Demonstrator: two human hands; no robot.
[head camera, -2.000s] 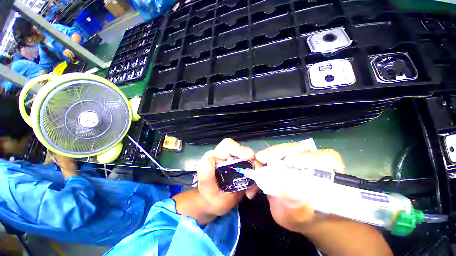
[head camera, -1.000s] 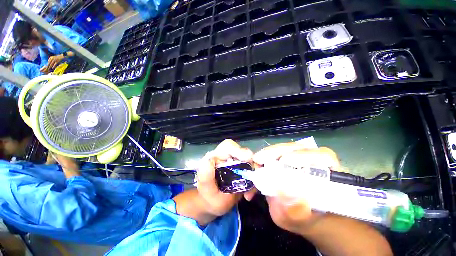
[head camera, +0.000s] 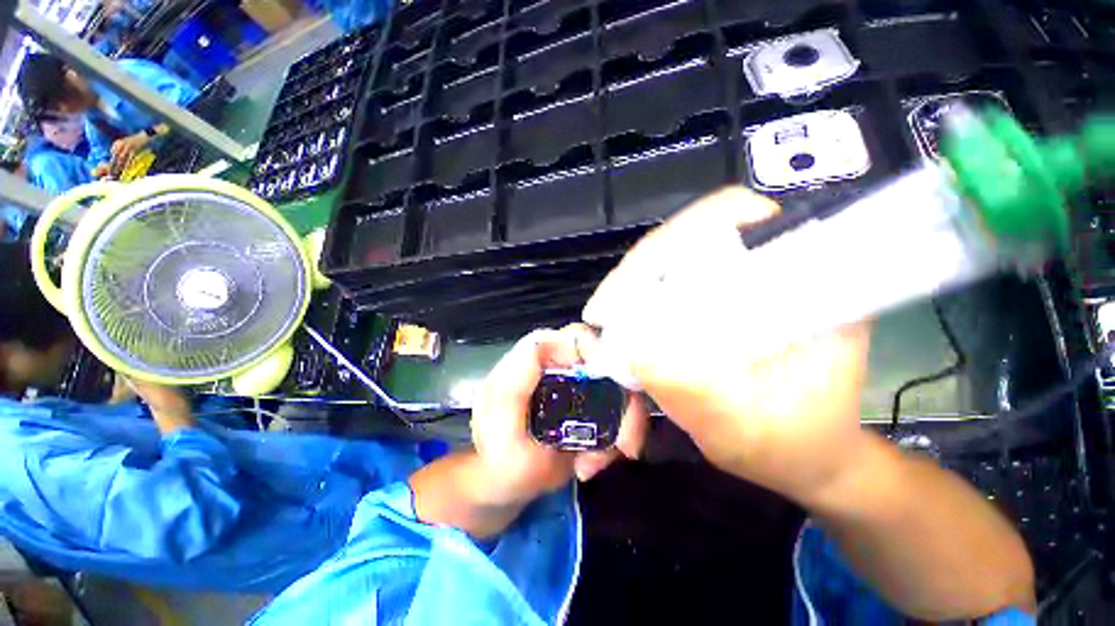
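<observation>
My left hand holds a small device housing, black inside with a rounded rim and a small pale rectangle near its lower edge. My right hand is closed around a translucent white glue syringe, blurred, with a bright green adapter at its raised rear end. The syringe's blue tip is at the housing's upper rim; whether it touches is unclear. Both hands are bare and close together in front of the tray stack.
Stacked black blister trays stand in front, holding white housing parts at the right. A lime-green fan stands left, near an orange-and-white item. People in blue smocks are at the left. A black cord hangs at the right.
My right hand and the syringe's rear end have swung upward, so the syringe now points down to the left. The housing has turned to face the camera more.
</observation>
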